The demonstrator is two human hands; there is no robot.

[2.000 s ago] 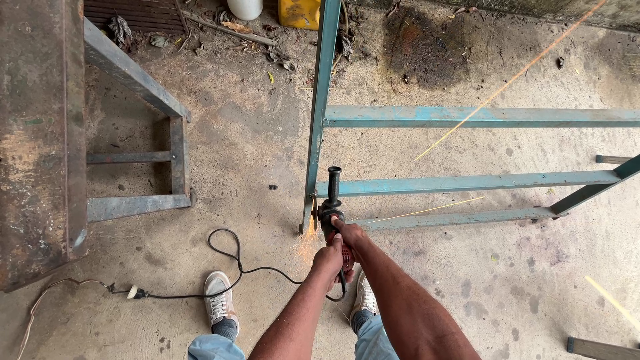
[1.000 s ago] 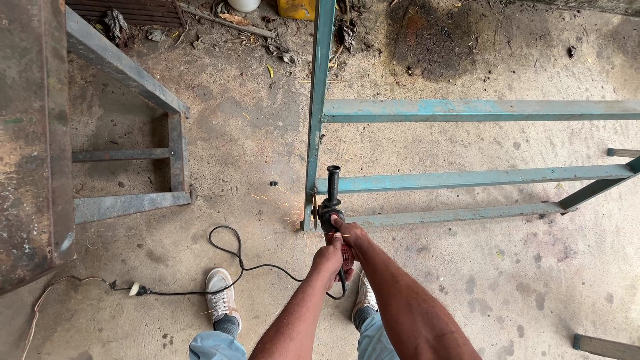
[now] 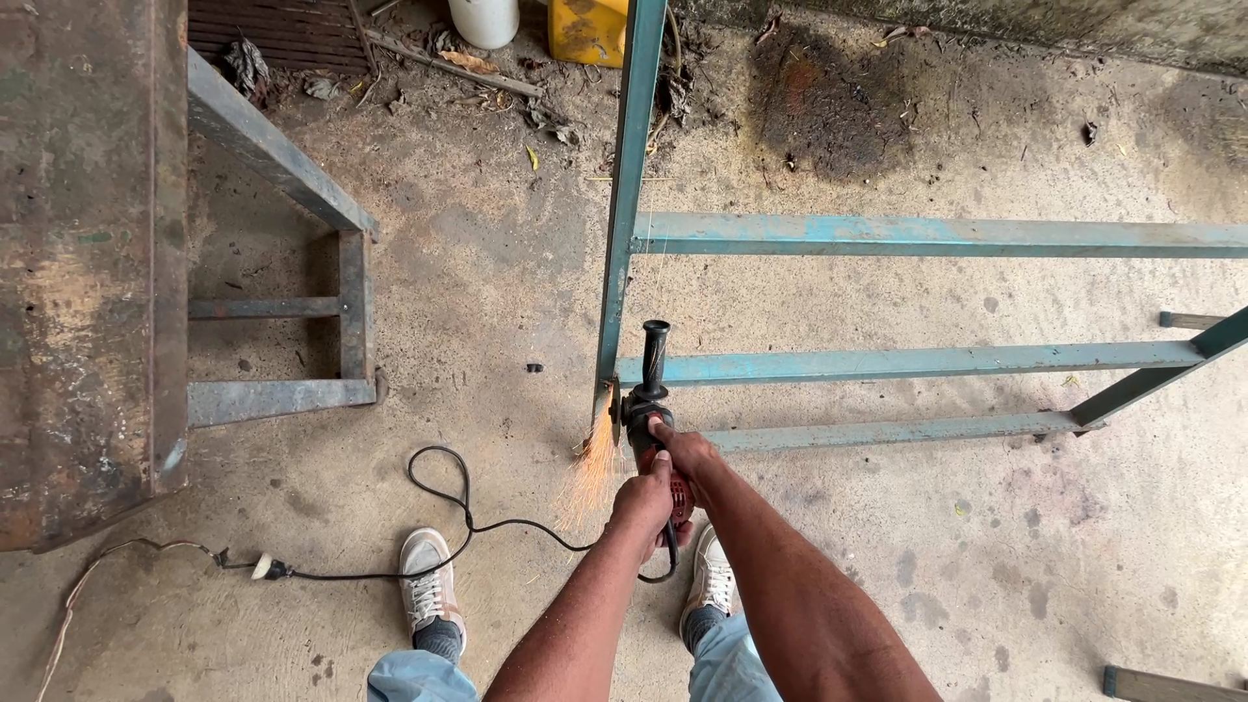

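An angle grinder (image 3: 651, 419) with a black side handle pointing away from me is held in both hands. My left hand (image 3: 645, 502) wraps the rear of its body, and my right hand (image 3: 687, 453) lies on its right side near the gear head. The disc, seen edge-on at the tool's left, meets the green-painted metal frame (image 3: 624, 224) near the joint of its upright and a crossbar (image 3: 907, 364). Orange sparks (image 3: 597, 468) spray from there toward my feet. The exact cut line is hidden by the disc and sparks.
A black power cord (image 3: 468, 497) loops over the concrete and crosses my left shoe (image 3: 426, 575), joining a plug (image 3: 265, 567). A rusty metal table (image 3: 88, 292) with angled legs stands at left. A yellow container (image 3: 588, 29) and a white one (image 3: 486, 19) are at the top.
The spark spray is larger now than one second ago, when only faint sparks showed. Both hands and the grinder stay in nearly the same place.
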